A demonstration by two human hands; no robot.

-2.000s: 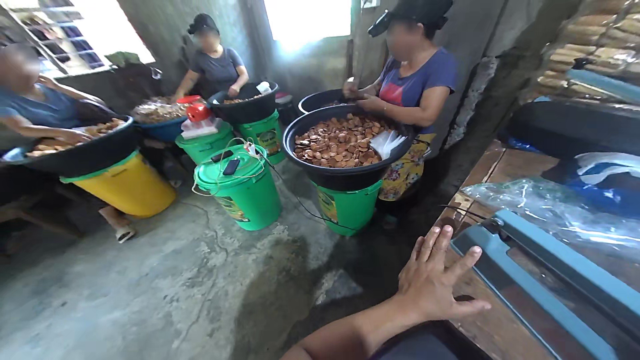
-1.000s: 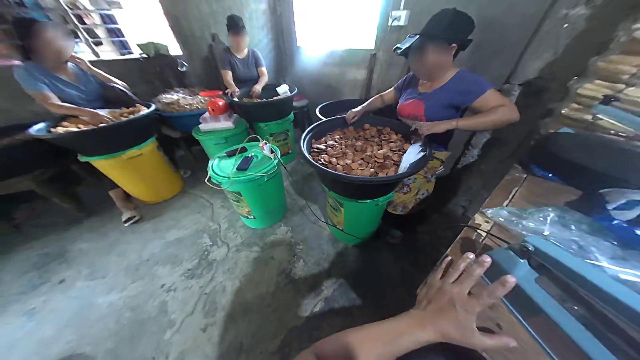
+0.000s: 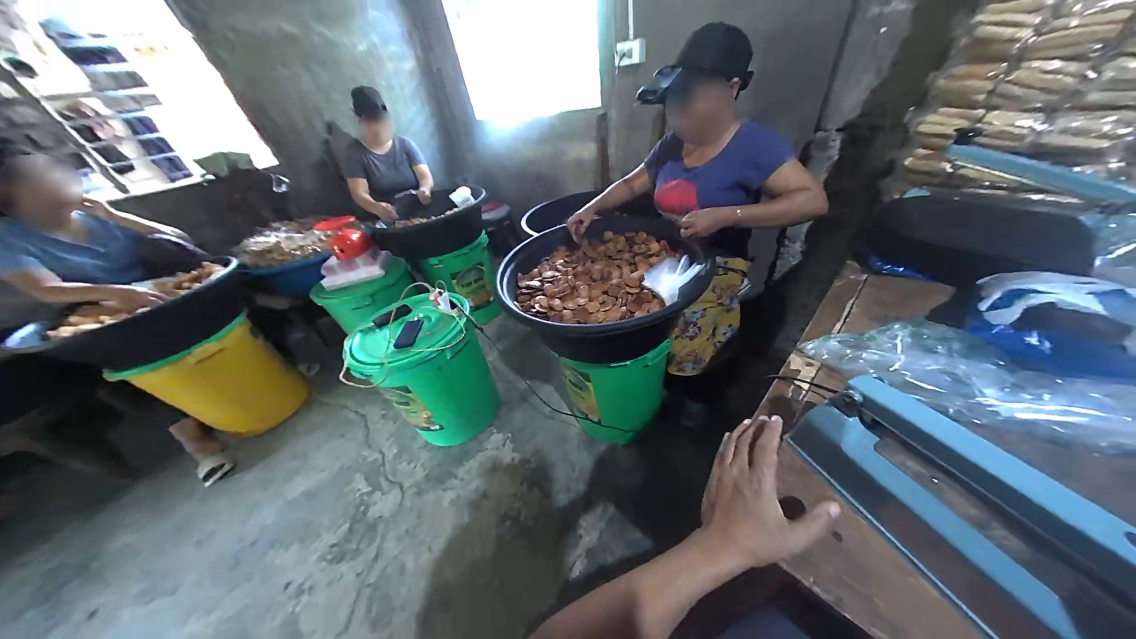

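My left hand (image 3: 754, 497) is spread beside the wooden table's (image 3: 874, 568) near edge, palm down and thumb to the right, holding nothing. Whether it rests on the edge I cannot tell. Just right of it lies a blue impulse-sealer-like device (image 3: 958, 497) with long arms. Clear plastic bags (image 3: 967, 382) lie behind that device. My right hand is out of view.
A co-worker (image 3: 723, 169) stands at a black basin of brown, round chips (image 3: 603, 280) on a green bucket (image 3: 612, 390). A lidded green bucket (image 3: 426, 364) carries two dark devices. Two people sit at basins leftward. Packed bags (image 3: 1038, 98) are stacked right.
The standing co-worker's hands were close together above the basin's far side; now they are apart, one down at the chips. My left hand stays spread by the table edge.
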